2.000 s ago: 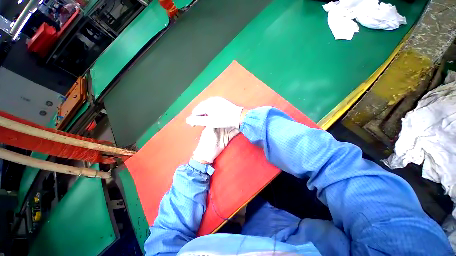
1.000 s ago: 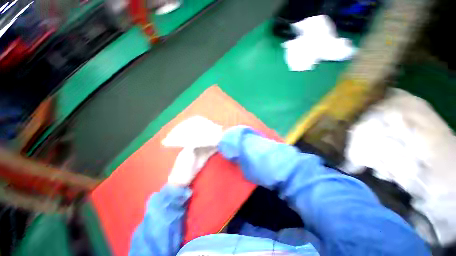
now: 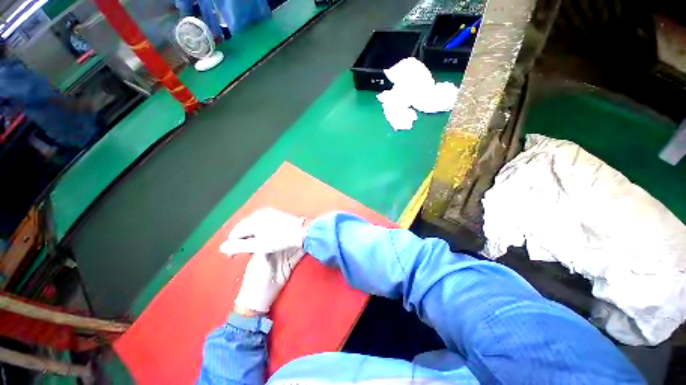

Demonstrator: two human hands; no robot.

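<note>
A flat orange-red board [image 3: 308, 301] lies on the green bench, in front of me. My left hand [image 3: 263, 280], in a thin white glove, rests on the board, with a band at its cuff. My right hand [image 3: 263, 231], also in a white glove, lies across the top of my left hand and touches it. My right hand's fingers point left and its thumb side is partly hidden. No tool or part shows in either hand. The left fingers are mostly covered by the right hand.
A crumpled white cloth [image 3: 412, 94] lies against black bins [image 3: 385, 54]. The dark conveyor [image 3: 203, 162] runs beyond the board. A booth post [image 3: 481, 90] stands right, with a large white cloth [image 3: 587, 218] beside it. A small fan [image 3: 197, 41] and people in blue are at the back.
The view has swung to the right, so the board and hands sit lower left and the bins, fan and booth show more. The hands remain stacked on the board.
</note>
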